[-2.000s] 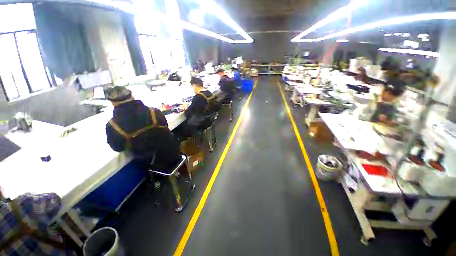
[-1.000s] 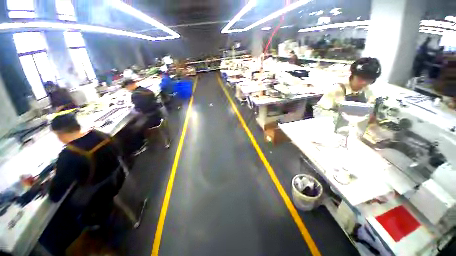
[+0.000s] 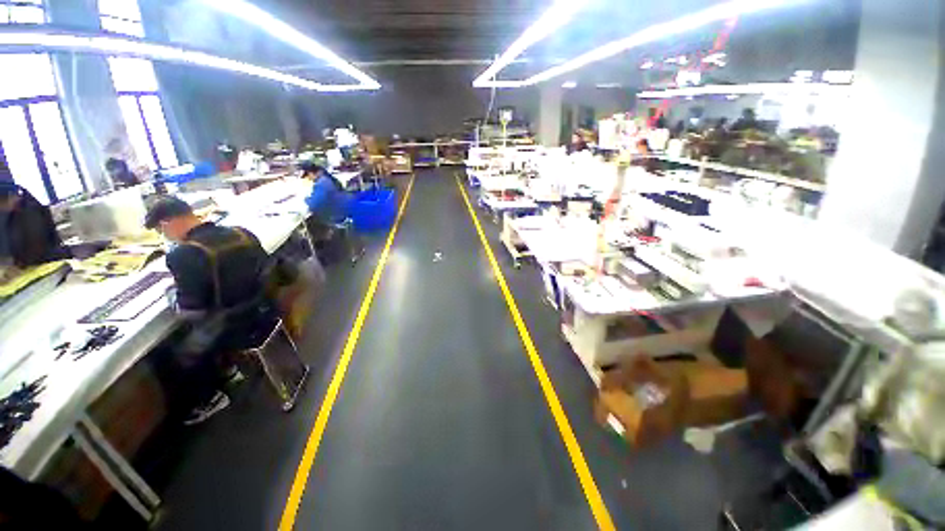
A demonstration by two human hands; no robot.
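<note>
Neither of my hands is in the picture. In front of me runs a dark grey aisle floor (image 3: pixel 446 363) between two yellow lines. A small pale scrap (image 3: pixel 437 255) lies on the floor further along. On the left, a long white worktable (image 3: pixel 135 347) carries small piles of black parts (image 3: pixel 95 340). A person in a dark top with tan straps (image 3: pixel 220 264) sits at it on a metal-legged stool.
White workstations (image 3: pixel 580 301) line the right side. Open cardboard boxes (image 3: pixel 645 399) sit below one at the lower right. A large blue bin (image 3: pixel 373 211) stands left of the aisle. Another person in blue (image 3: pixel 325 197) sits further along. A pale pillar (image 3: pixel 893 124) rises at right.
The view has advanced along the aisle. The round waste bin and the red sheet on the right have left the picture. The cardboard boxes on the right are now nearer.
</note>
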